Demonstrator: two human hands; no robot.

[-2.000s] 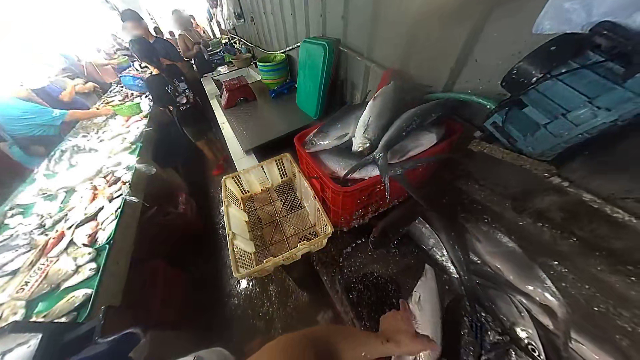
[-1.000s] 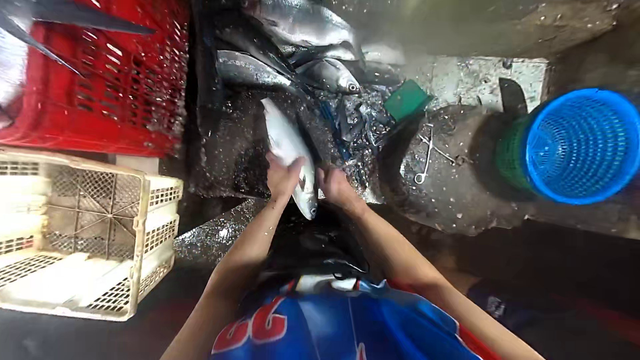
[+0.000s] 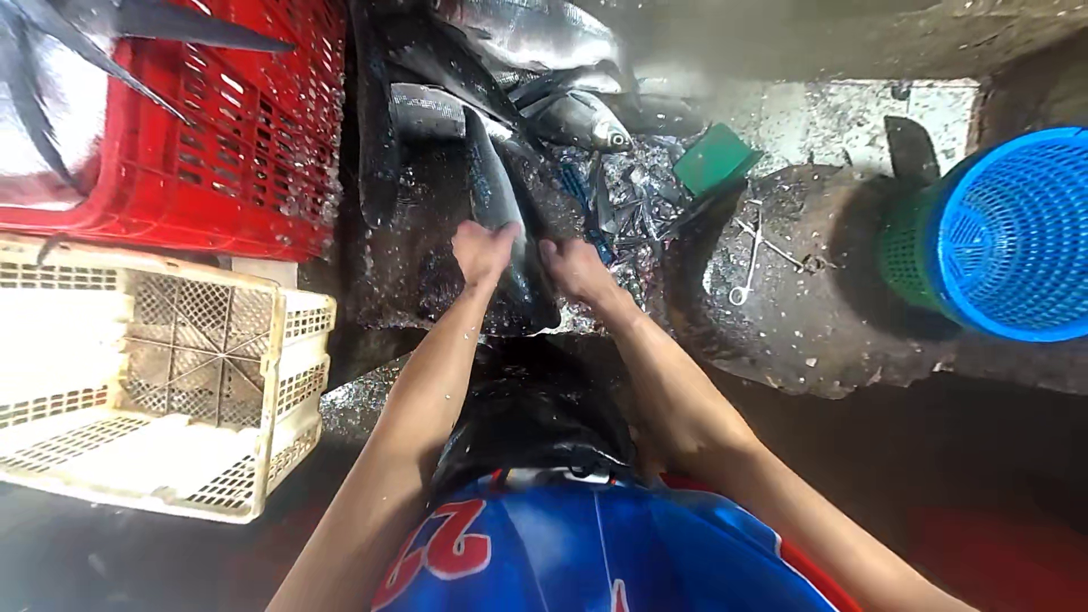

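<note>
A silvery fish [image 3: 493, 183] lies lengthwise on a dark wet work surface [image 3: 433, 229] in front of me. My left hand [image 3: 484, 251] is on the near part of its left side, thumb across its body. My right hand [image 3: 578, 268] is on the other side of the fish, fingers curled near a dark edge; whether it grips anything is unclear. Beyond my hands lie several more silvery fish, one with its head and eye [image 3: 586, 123] showing. A green piece of plastic [image 3: 714, 160] rests beside a heap of fish scraps [image 3: 633, 200].
A red plastic crate [image 3: 161, 153] with large fish stands at upper left, above a cream plastic crate [image 3: 272, 365]. To the right, metal scissors [image 3: 755, 255] lie on a worn wooden block [image 3: 790, 340]. Near them are a dark blade-like piece [image 3: 911, 149] and a blue basket [image 3: 956, 255].
The view has swung down over the work surface. Since one second ago, the fish between my hands has changed its lie, and its pale belly shows less.
</note>
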